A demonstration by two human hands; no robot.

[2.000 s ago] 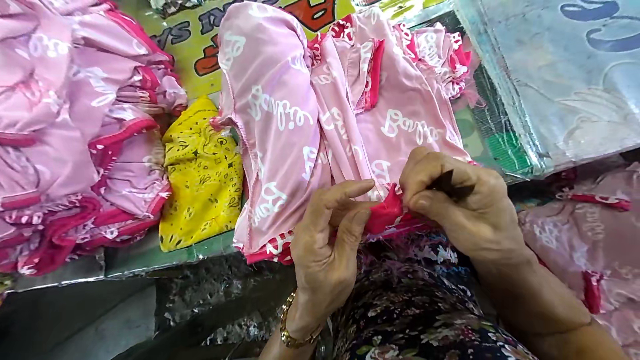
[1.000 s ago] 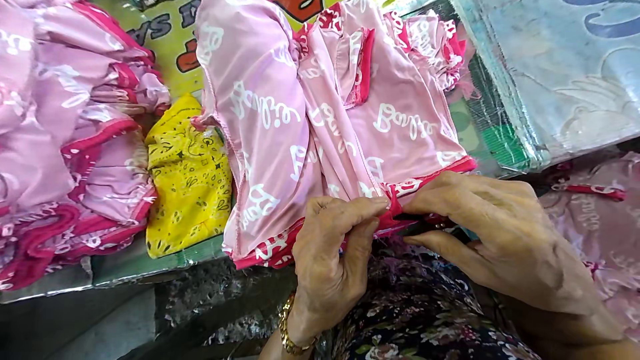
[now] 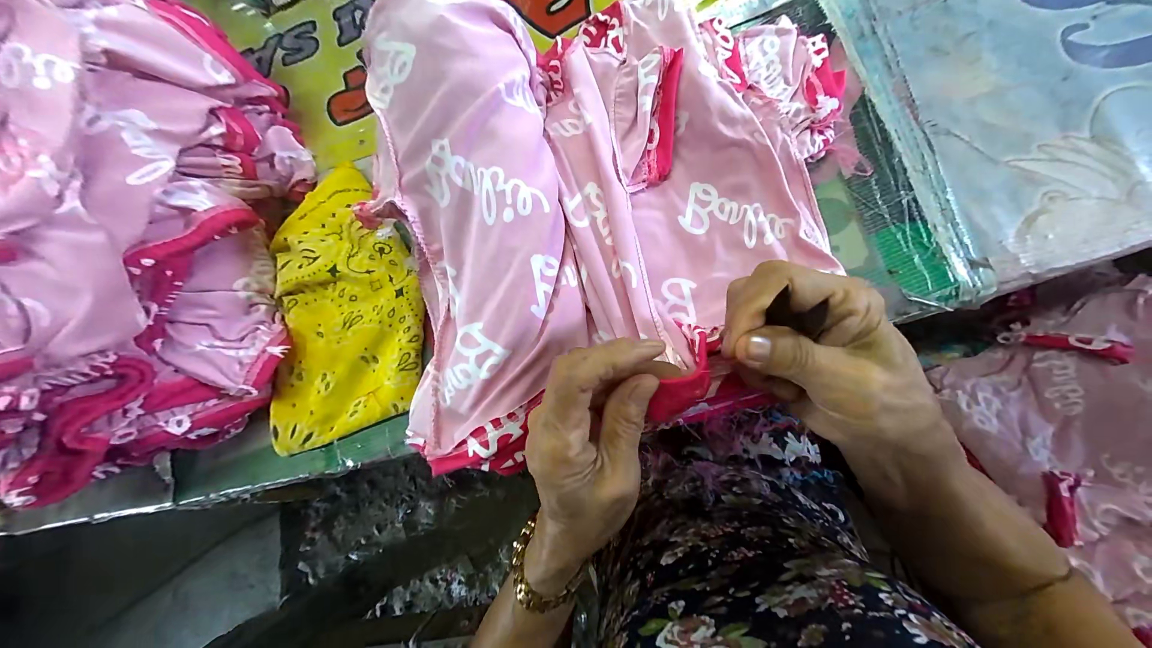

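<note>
A pink garment with white lettering and red trim [image 3: 504,234] lies spread on the table in front of me. My left hand [image 3: 589,432] pinches the red edging at its near edge between thumb and fingers. Close beside it, my right hand [image 3: 810,351] grips the same edging with thumb and forefinger. A small dark tool [image 3: 796,313], its kind unclear, is tucked in the right hand, partly covered by the fingers. Frayed threads hang just below the edging, over a dark floral cloth on my lap.
Several pink garments with red ruffled trim [image 3: 180,270] are heaped at the left. Between them and the spread one lies a yellow patterned cloth [image 3: 346,324]. A plastic-like printed cover [image 3: 1017,153] spans the table's right. More pink garments [image 3: 1062,405] lie lower right.
My right hand has turned from a flatter pose over the edging to one with fingers curled, and the dark tool shows again. The left hand stays on the edging.
</note>
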